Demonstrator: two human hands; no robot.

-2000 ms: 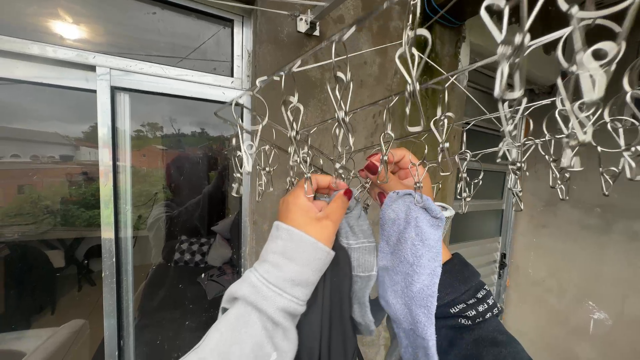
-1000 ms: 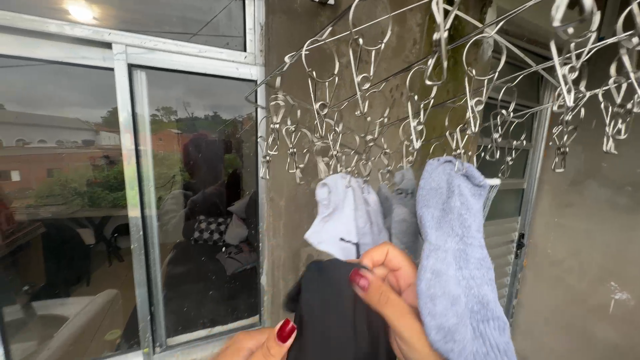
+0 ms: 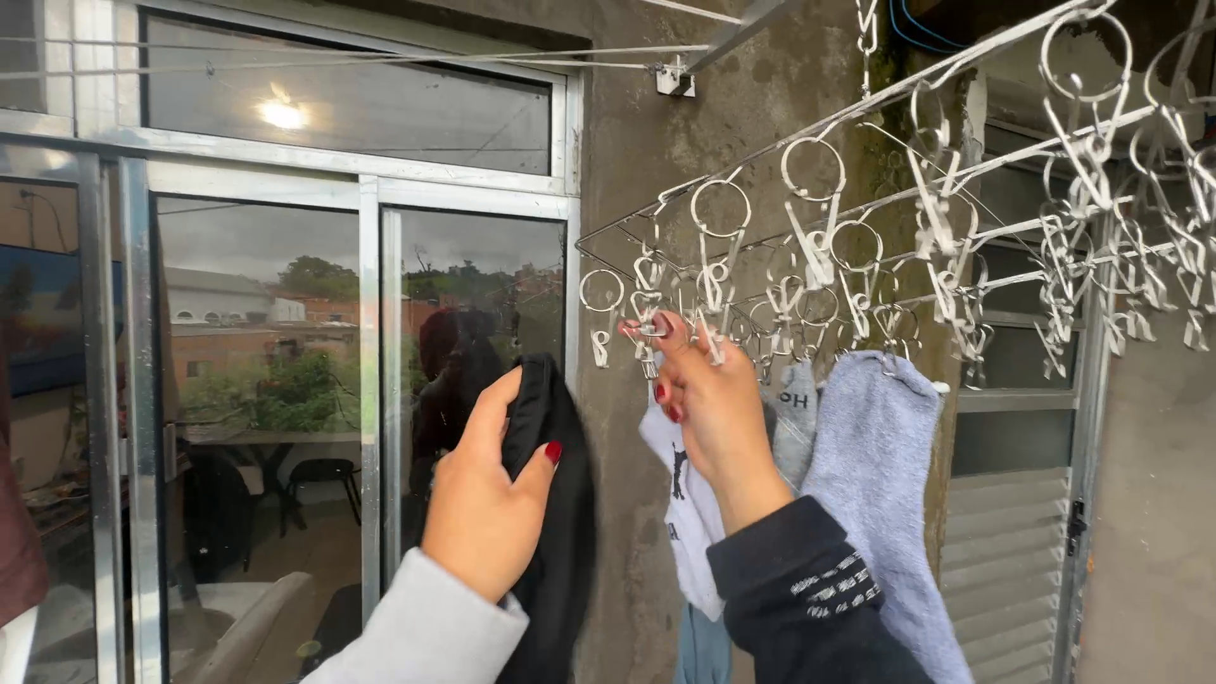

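My left hand (image 3: 494,475) grips the upper edge of a black cloth garment (image 3: 560,513), which hangs down left of the rack. Level with the lowest clips, my right hand (image 3: 708,399) pinches a metal clothespin (image 3: 651,328) at the left corner of the wire drying rack (image 3: 836,123). Behind the right wrist hangs a white sock (image 3: 689,513) with dark marks. A grey sock (image 3: 793,427) and a fuzzy light-blue sock (image 3: 879,456) hang from clips just right of that hand. Lower down, part of a blue-grey cloth (image 3: 703,651) shows.
Many wire clips (image 3: 1083,180) dangle from the rack on the right. An aluminium-framed sliding glass door (image 3: 370,380) stands at the left, with clotheslines (image 3: 380,59) strung above it. Behind the rack are a concrete wall (image 3: 617,475) and a louvred metal door (image 3: 1007,541).
My right hand has left the black garment and risen to a clip. My left hand, low in frame a second ago, now holds the garment higher up. The view has shifted.
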